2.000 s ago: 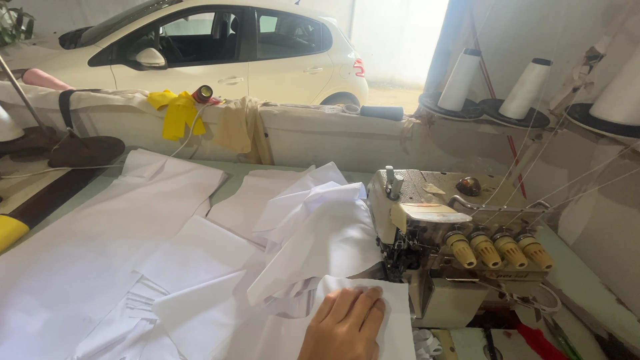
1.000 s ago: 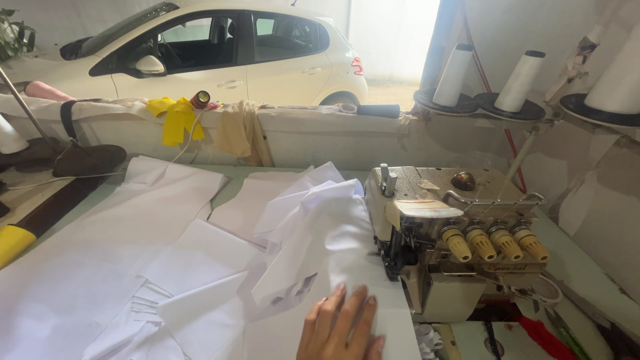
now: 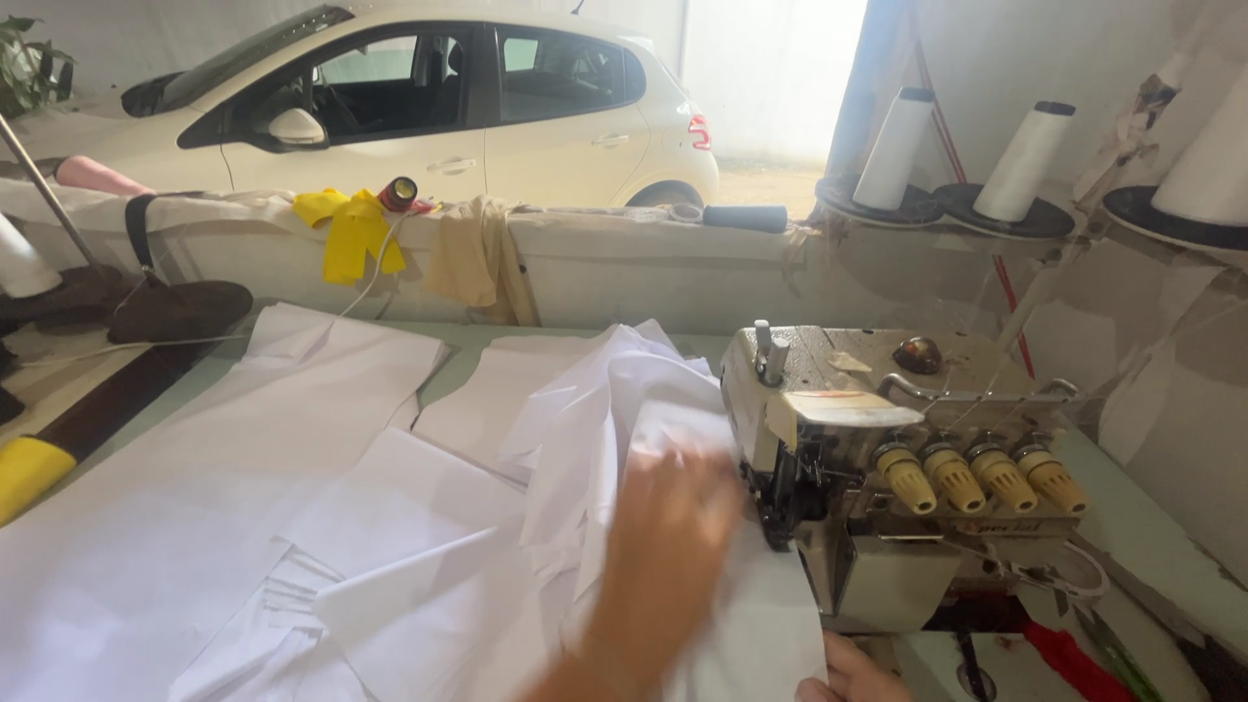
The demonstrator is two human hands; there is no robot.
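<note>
White fabric pieces lie overlapping on the pale green work table, some bunched beside the overlock sewing machine. My left hand, blurred, reaches over the bunched fabric just left of the machine's needle area; its fingers are on or just above the cloth, and its grip is unclear. At the bottom edge, below the presser foot, my right hand is partly in view, its fingers at the right edge of a white fabric piece. Whether it pinches the edge cannot be made out.
White thread cones stand on black holders behind the machine. Yellow tension knobs line its front. Yellow cloth strips and a beige cloth hang on the ledge behind the table. A dark bar with a yellow end lies at left.
My left hand has moved up and forward over the bunched fabric. Fingers of my right hand have appeared at the bottom edge. The fabric beside the machine has been pushed into tighter folds.
</note>
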